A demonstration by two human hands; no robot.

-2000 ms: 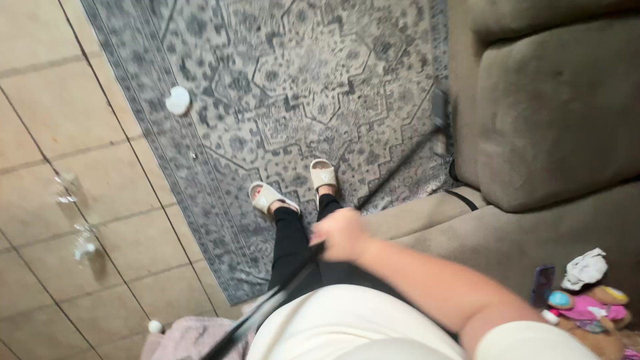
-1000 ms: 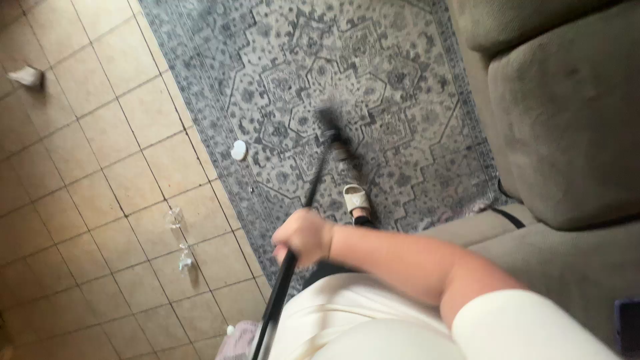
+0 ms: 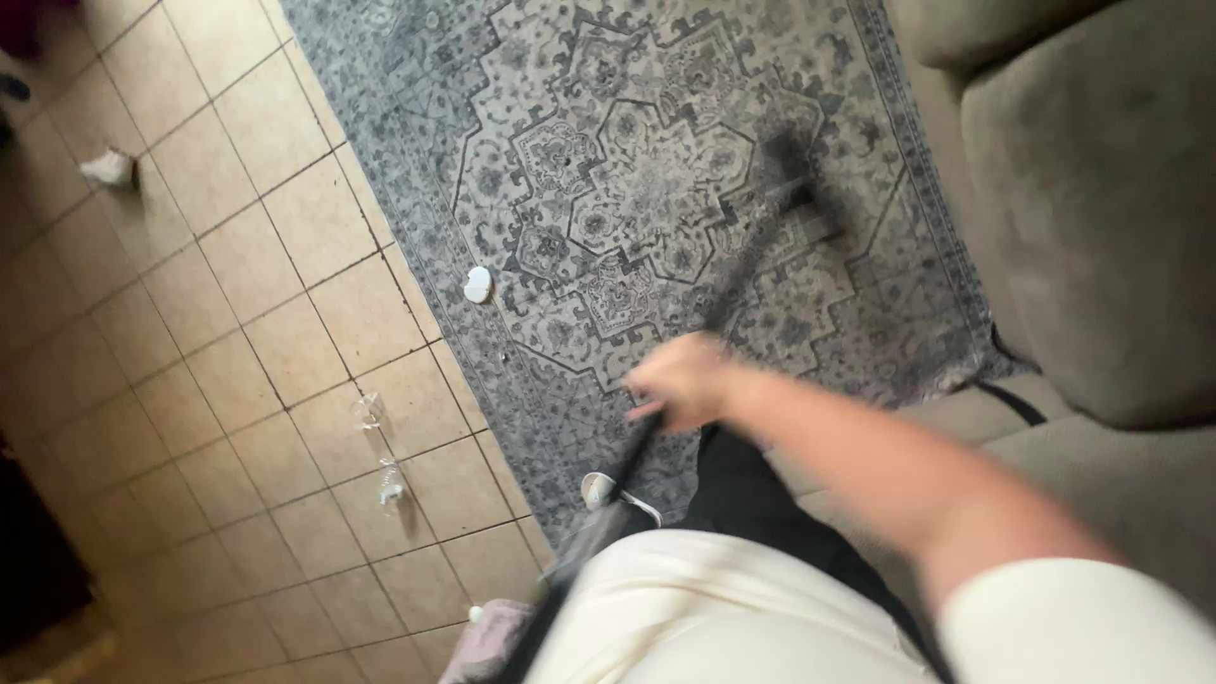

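Observation:
My right hand (image 3: 682,380) grips a long black pole (image 3: 638,454), which slants from the lower left up toward the right. At its far end a dark, motion-blurred head (image 3: 806,188) is over the patterned grey-blue rug (image 3: 665,190), right of the rug's central medallion. The head's exact kind cannot be told. The pole's near end passes beside my white shirt and out of the bottom of the view. My left hand is not in view.
A white object (image 3: 478,284) lies on the rug's left part. Clear plastic items (image 3: 389,484) and a whitish crumpled item (image 3: 111,170) are on the tile floor (image 3: 313,228). A grey-brown sofa (image 3: 1092,209) borders the right; pinkish cloth (image 3: 489,641) is at the bottom.
The pole's head has swung from the sofa side to mid-rug, then back toward the right. My right hand has kept its grip on the pole. The view has shifted.

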